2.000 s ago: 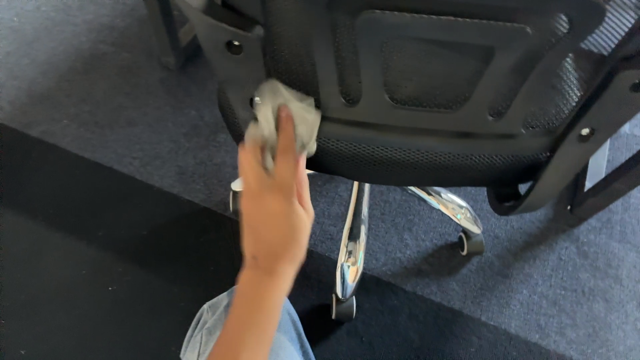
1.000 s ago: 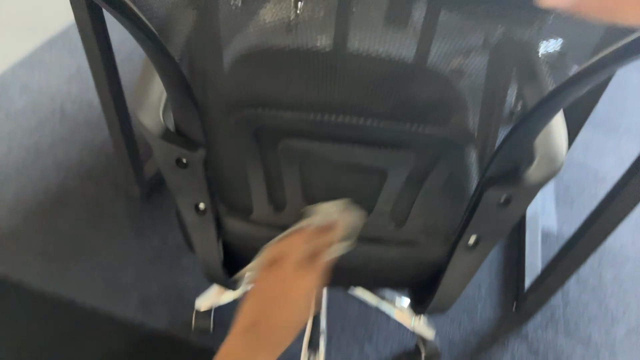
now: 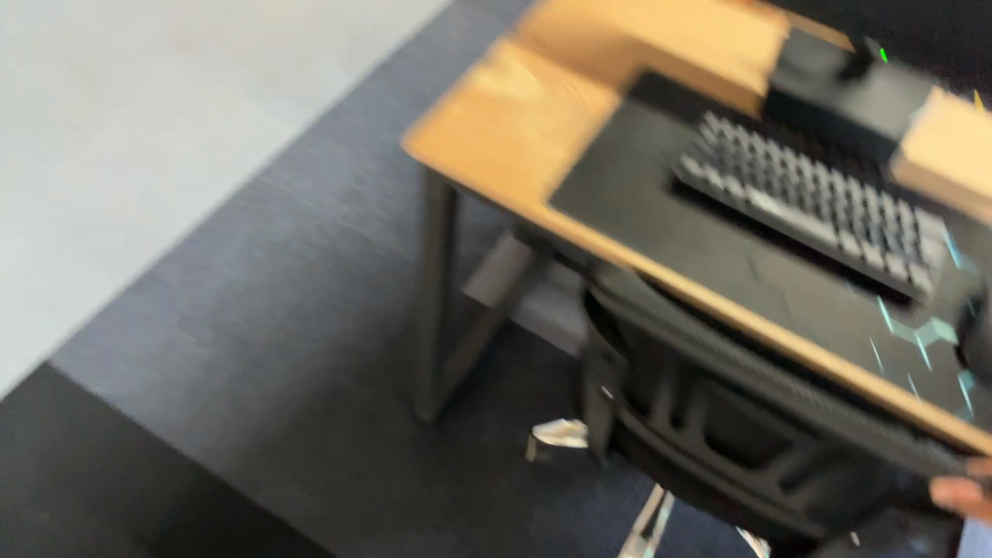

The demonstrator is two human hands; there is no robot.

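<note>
At the right edge of the head view, the fingers of my right hand (image 3: 965, 492) are at the top rim of a black office chair's backrest (image 3: 744, 430). Most of that hand is cut off by the frame, and blur hides how firmly it holds. The chair stands close against the front edge of a wooden desk (image 3: 535, 132), its back towards me. Part of its shiny metal base (image 3: 562, 434) shows below. My left hand is out of view, and so is the cloth.
On the desk lie a black desk mat (image 3: 620, 170) and a keyboard (image 3: 814, 201), with a dark box-like object (image 3: 845, 89) behind. A dark metal desk leg (image 3: 434, 294) stands left of the chair on grey carpet (image 3: 271, 310). A black floor strip (image 3: 116, 480) crosses the lower left.
My left hand, earlier moving a grey cloth over the lower backrest, has left the view. My right hand shows at the rim. The view has swung largely to the desk.
</note>
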